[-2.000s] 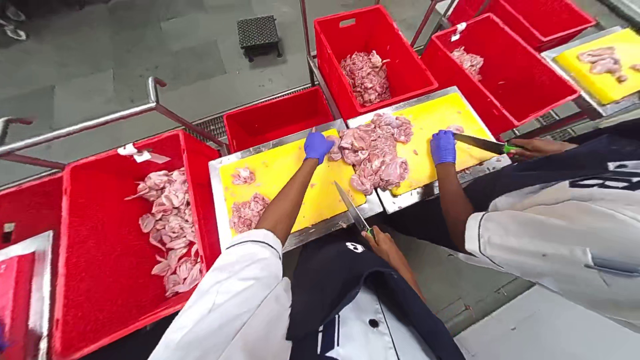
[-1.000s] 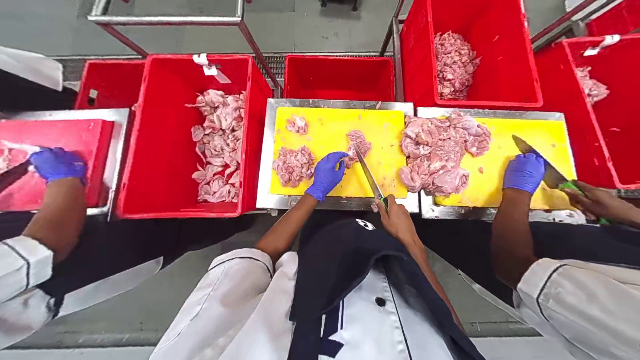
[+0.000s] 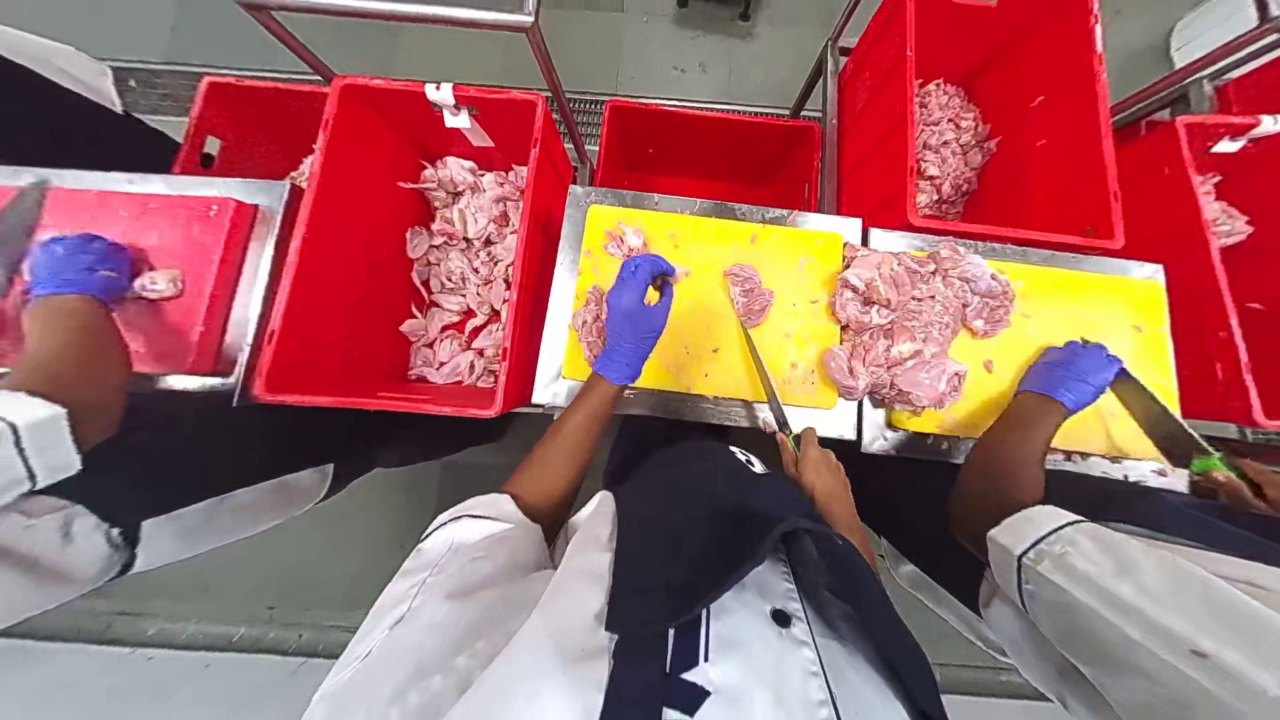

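Note:
My left hand [image 3: 636, 318], in a blue glove, is over the left part of a yellow cutting board [image 3: 700, 350], fingers curled near a small piece of raw meat [image 3: 625, 241]. Whether a scrap is between its fingertips cannot be told. A pile of meat [image 3: 591, 325] lies partly behind this hand. My bare right hand [image 3: 818, 475] grips the green handle of a knife [image 3: 766, 378] at the board's near edge. The blade points away from me, its tip at a separate piece of raw meat [image 3: 749, 295] on the right half of the board.
Red crates [image 3: 330, 250] line the far side, one holding pale meat trimmings [image 3: 465, 270]. A large meat heap [image 3: 915, 320] spans the gap to the right-hand board. Co-workers' gloved hands work on both sides; the right co-worker's knife [image 3: 1150, 415] and the left one's blade [image 3: 20, 225] are close by.
My left hand has moved left, off the piece of meat it was touching beside the knife, to the board's left side. The knife remains in my right hand.

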